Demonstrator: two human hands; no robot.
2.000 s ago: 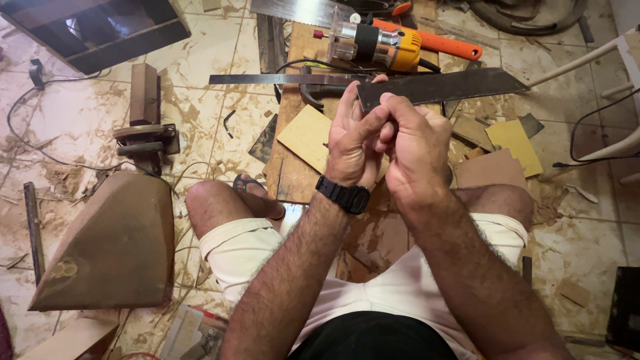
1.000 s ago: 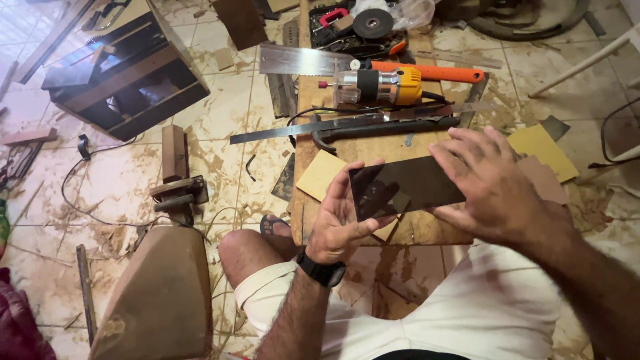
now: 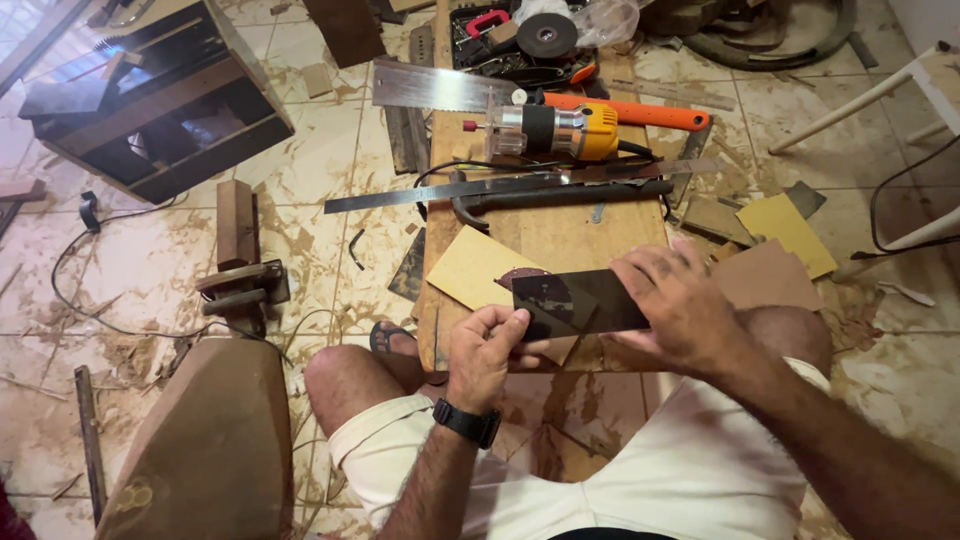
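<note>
A dark, glossy flat panel (image 3: 574, 304) is held over the near end of the wooden bench (image 3: 555, 225). My left hand (image 3: 487, 345) grips its left corner, thumb on the face and fingers beneath. At the right end, my right hand (image 3: 671, 304) holds it with fingers over the top edge; its far end is hidden there. Behind the panel lie a yellow sandpaper sheet (image 3: 469, 262) and a dark reddish patch of granules or powder. Farther back on the bench are a steel ruler (image 3: 397, 198), a hammer with a dark handle (image 3: 570, 196) and a yellow trim router (image 3: 559, 130).
A handsaw with an orange handle (image 3: 645, 112) and a tool tray (image 3: 457, 37) are at the back of the bench. More abrasive sheets (image 3: 791, 232) lie right. On the left floor stand a dark wooden box (image 3: 172, 112) and a clamp-like tool (image 3: 240, 289). A cable crosses the floor.
Two seconds ago both hands were together at a long dark piece near the ruler. They have since moved apart, one at each end of the panel. The view has shifted.
</note>
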